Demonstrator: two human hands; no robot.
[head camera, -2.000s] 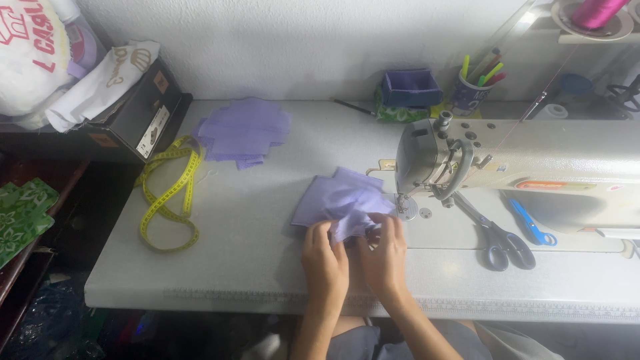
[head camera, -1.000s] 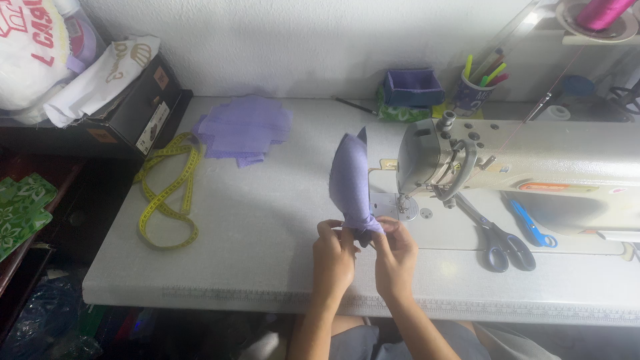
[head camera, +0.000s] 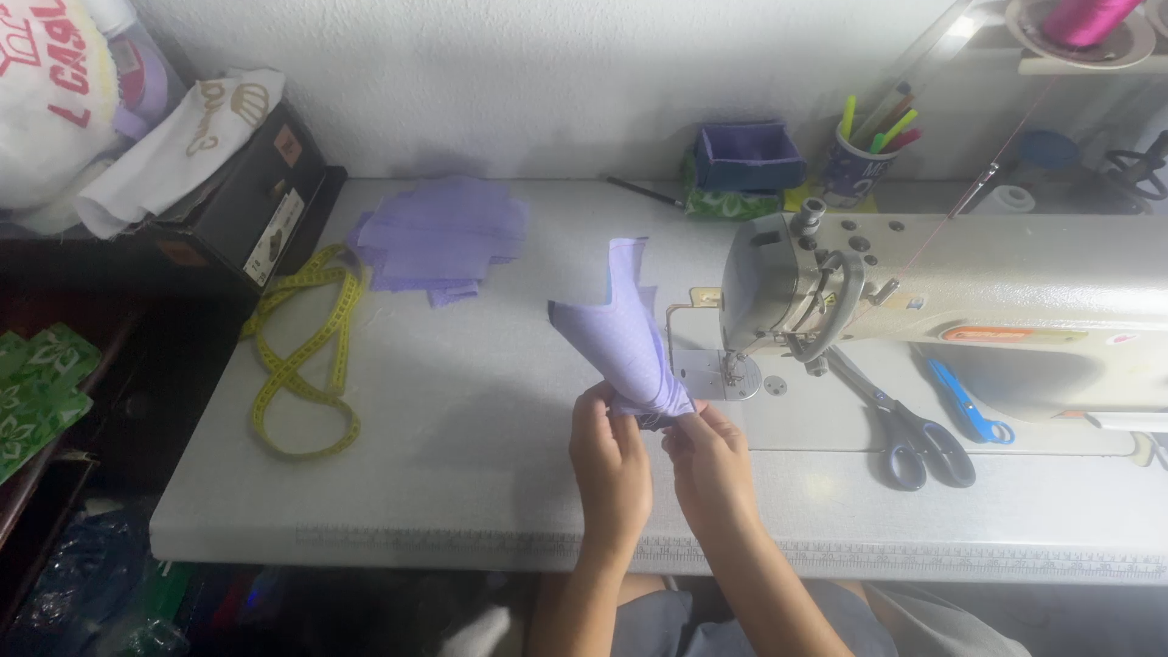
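Observation:
My left hand (head camera: 611, 456) and my right hand (head camera: 712, 461) pinch the lower end of a piece of lavender fabric (head camera: 620, 342) between them, over the front middle of the sewing table. The fabric stands up from my fingers, curled and folded, with a narrow flap pointing away from me. A darker underside shows at the gathered end. Just beyond my right hand are the needle plate and presser foot of an industrial sewing machine (head camera: 821, 274). A stack of lavender fabric pieces (head camera: 443, 233) lies at the back left of the table.
A yellow tape measure (head camera: 306, 374) lies looped at the left. Black-handled scissors (head camera: 912, 438) and small blue thread snips (head camera: 972, 401) rest right of my hands. Behind stand a small fabric-covered box (head camera: 748, 155) and a cup of markers (head camera: 853, 164). A black box (head camera: 246, 201) is at left.
The lavender fabric lay lower and crumpled over my hands at first; it has been raised and turned, and its folds now open toward the upper left. Both hands keep hold of it.

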